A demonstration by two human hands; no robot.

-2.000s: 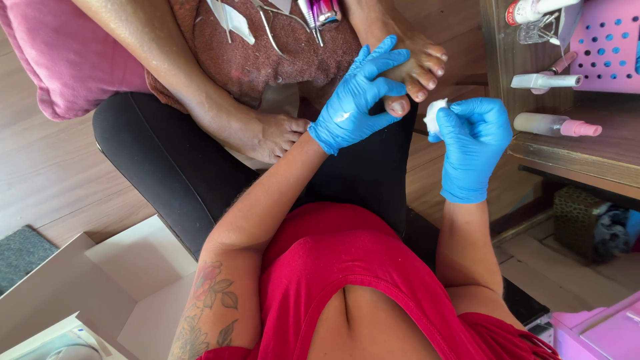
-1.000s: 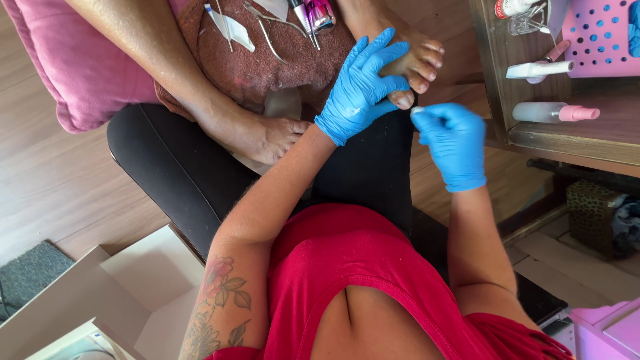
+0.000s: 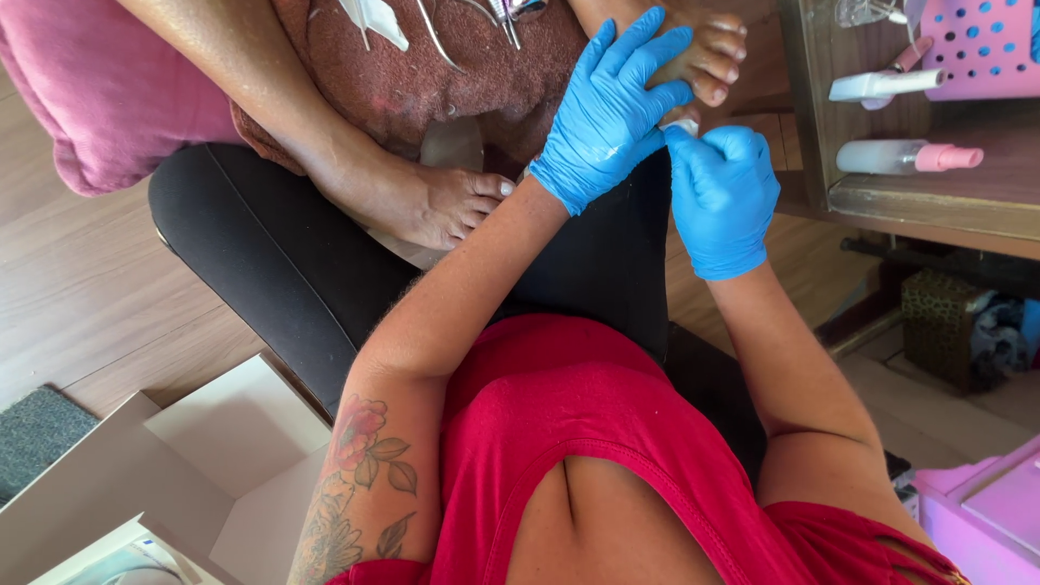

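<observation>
My left hand [image 3: 609, 118], in a blue glove, lies over another person's foot [image 3: 707, 53], its fingers spread against the toes. In my right hand [image 3: 723, 199], also gloved in blue, a small white cotton piece [image 3: 682, 127] is pinched at the big toe. That toe is mostly covered by the gloves and the cotton. The person's other foot [image 3: 443, 203] rests beside my left forearm. A brown towel [image 3: 455, 89] lies between the legs, with metal nippers [image 3: 439, 36] and a white strip [image 3: 382, 20] on it.
On the wooden shelf [image 3: 934, 199] at the right are a spray bottle with a pink top [image 3: 881, 157], a white tube [image 3: 886, 84] and a pink perforated basket [image 3: 967, 49]. A pink cushion [image 3: 122, 106] is at upper left. An open white box [image 3: 236, 422] stands at lower left.
My right hand has moved left and up to the big toe, bringing the cotton against it. My left hand stays at the same foot.
</observation>
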